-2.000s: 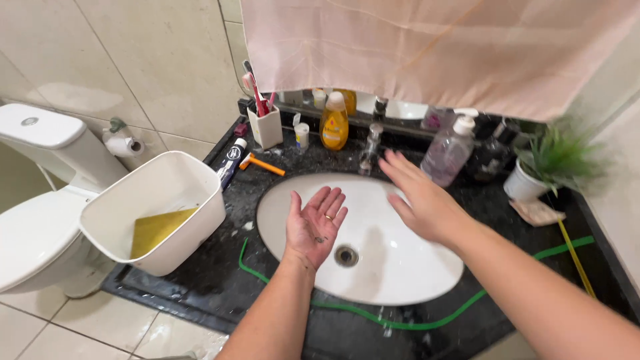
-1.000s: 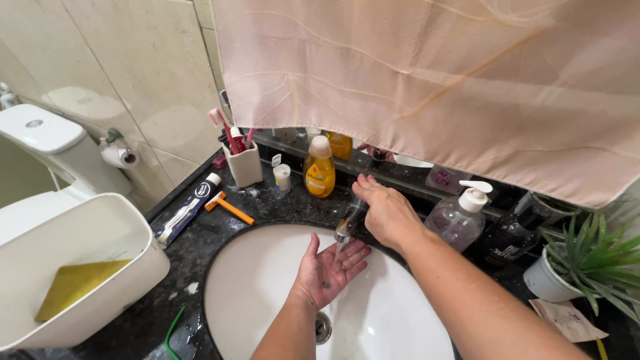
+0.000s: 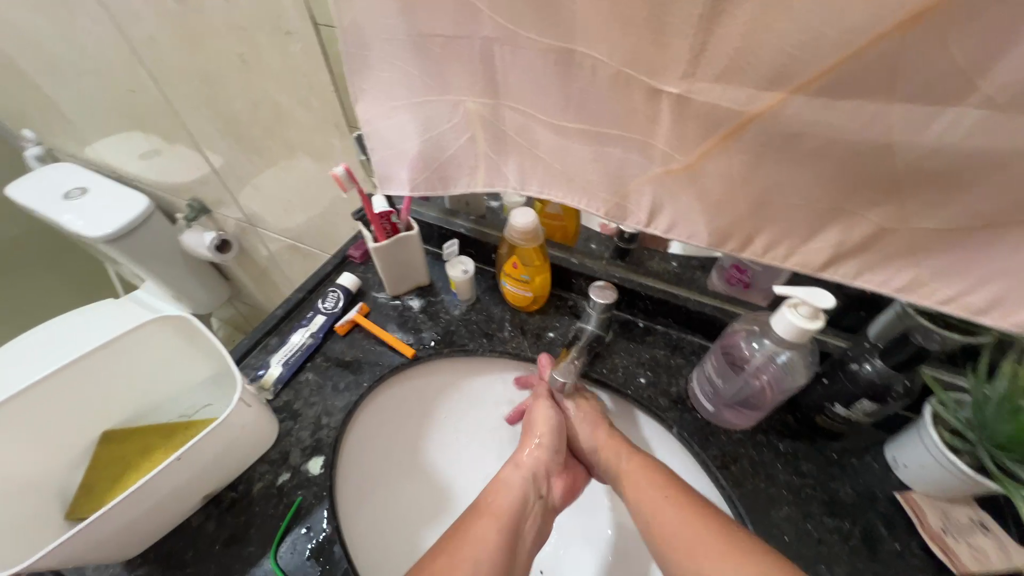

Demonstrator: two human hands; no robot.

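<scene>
My left hand (image 3: 548,448) and my right hand (image 3: 590,428) are pressed together, wet, under the spout of the chrome faucet (image 3: 588,324). No object shows in either hand; the palms face each other and are hidden. Below them is the white oval sink basin (image 3: 424,448), set in a black stone counter (image 3: 648,344). A clear pump bottle of pinkish liquid (image 3: 740,376) stands right of the faucet. Left of the faucet stands a yellow shampoo bottle (image 3: 524,268).
An orange razor (image 3: 380,332), a toothpaste tube (image 3: 308,336), a small container (image 3: 461,280) and a toothbrush holder (image 3: 398,260) are at the left. A white bin (image 3: 260,420) holds a yellow sheet (image 3: 132,464). A dark bottle (image 3: 856,376) and potted plant (image 3: 932,460) stand right. Pink cloth (image 3: 640,120) hangs above.
My right hand was on top of the faucet one second ago, with my left palm under the running water. It has come down and now meets my left hand beneath the spout.
</scene>
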